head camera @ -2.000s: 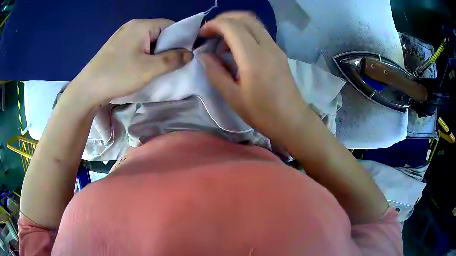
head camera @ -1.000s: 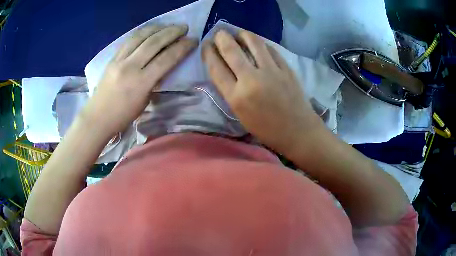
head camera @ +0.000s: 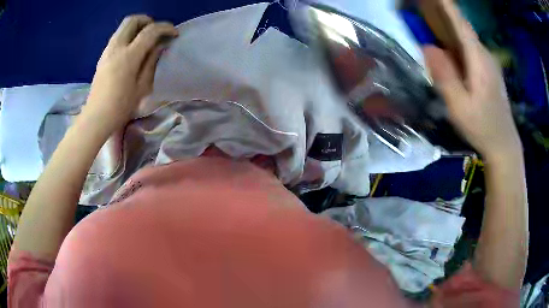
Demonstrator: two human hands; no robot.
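A pale grey-beige garment (head camera: 223, 66) lies over the navy pressing form (head camera: 54, 36), bunched against my body, with a thin white curved line and a dark label (head camera: 325, 147). A V-shaped gap at its top edge shows navy. My left hand (head camera: 129, 66) is at the garment's upper left edge, fingers curled; whether it pinches the cloth is unclear. My right hand (head camera: 466, 78) is closed round the brown and blue handle of the steam iron (head camera: 379, 78). The iron is raised and blurred, its shiny plate tilted, at the garment's right.
White table cover (head camera: 30, 138) shows at the left and right of the form. Loose pale garments (head camera: 403, 231) lie below the table's right end. Yellow rack wires (head camera: 9, 210) stand at the lower left edge.
My right hand has left the cloth, taken hold of the iron and lifted it from the right. My left hand has moved left. The garment lies flatter, and the label has come into view.
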